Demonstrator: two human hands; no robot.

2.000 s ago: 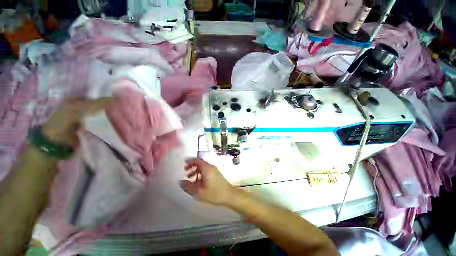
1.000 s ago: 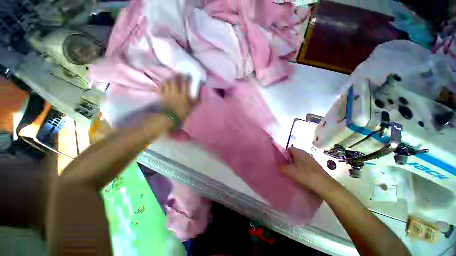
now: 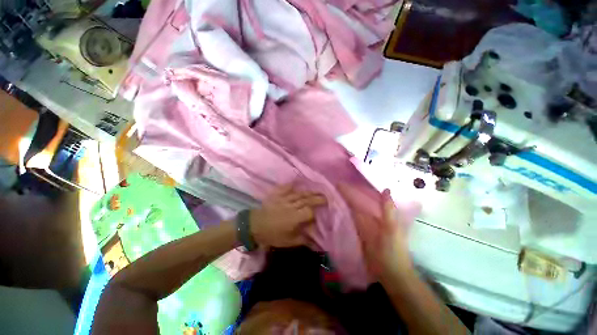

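Observation:
A dusty pink garment panel [image 3: 262, 154] lies across the table left of the white sewing machine [image 3: 517, 150] and hangs over the front edge. My left hand [image 3: 288, 216], with a dark band at the wrist, holds the panel near the table's front edge. My right hand [image 3: 386, 239] is blurred and lies at the panel's right side, its fingertips at the pink cloth. The presser foot area [image 3: 422, 163] is in bright light, to the right of the cloth and apart from it.
Pink and white fabric [image 3: 281, 46] is heaped at the back. A second machine [image 3: 95, 49] stands at the far left. A green patterned sheet [image 3: 141, 212] lies below left. A yellow-beige label [image 3: 540, 264] and a small white patch [image 3: 489, 211] lie on the machine bed.
My left hand has moved down and right, closer to my right hand, and the panel now hangs further over the front edge. My right hand has moved slightly lower.

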